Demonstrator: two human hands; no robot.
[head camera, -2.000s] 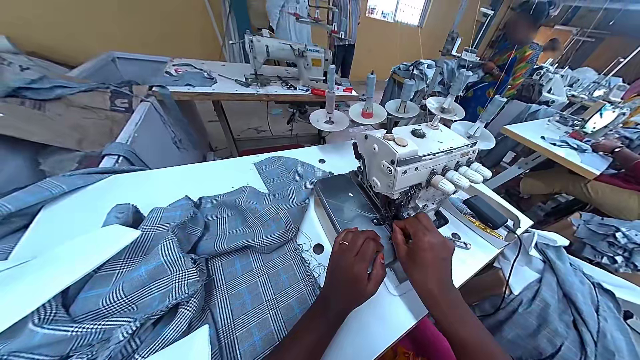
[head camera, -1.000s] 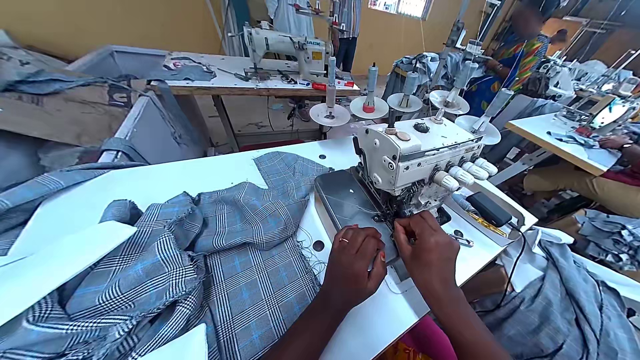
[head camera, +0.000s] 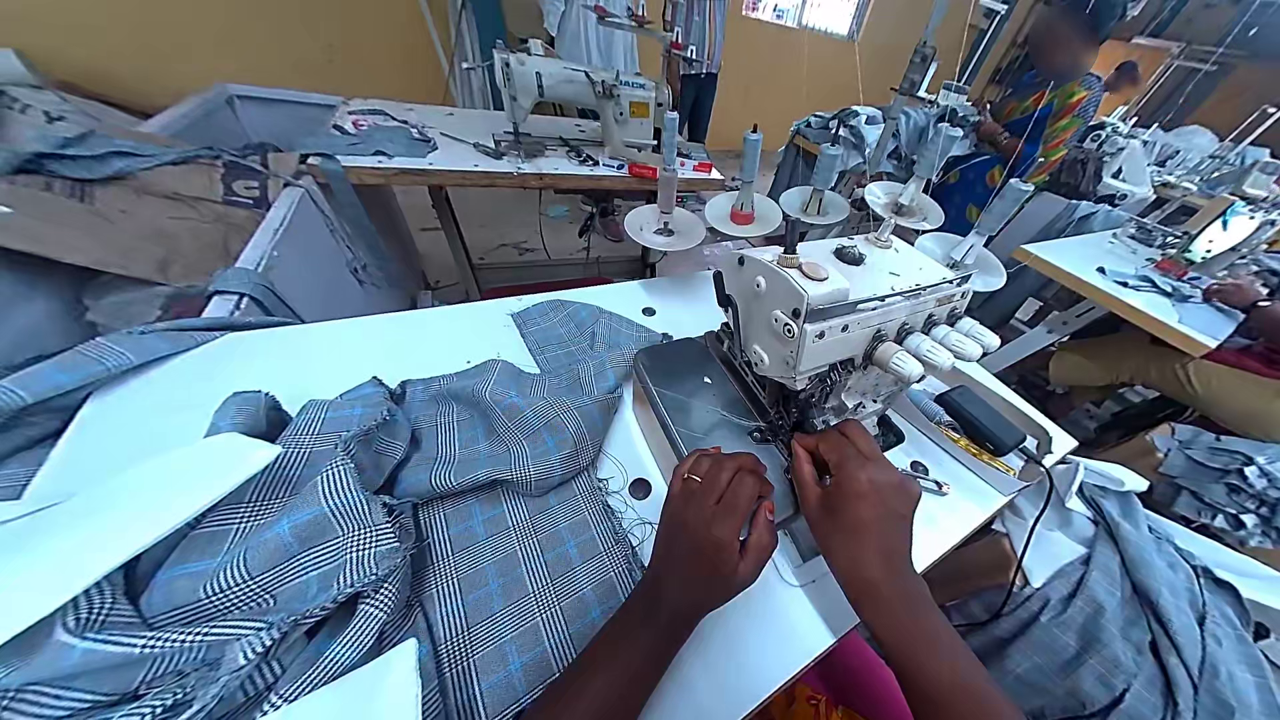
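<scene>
A white overlock sewing machine (head camera: 850, 310) stands on the white table in front of me. My right hand (head camera: 860, 495) is at its needle and presser-foot area, with thumb and forefinger pinched close together; whatever lies between them is too small to tell. Beside it, my left hand (head camera: 712, 525) rests with curled fingers on the edge of the dark metal cloth plate (head camera: 700, 395), a ring on one finger. Left of the machine, grey plaid fabric (head camera: 520, 560) lies bunched and partly flat, with loose threads along its edge near my left hand.
Thread cones on round white stands (head camera: 743, 212) rise behind the machine. A black box with a cable (head camera: 980, 420) and tweezers (head camera: 928, 483) lie right. A second sewing machine (head camera: 580, 95) stands on a table behind. More grey cloth (head camera: 1090, 610) hangs right; other people work at the right.
</scene>
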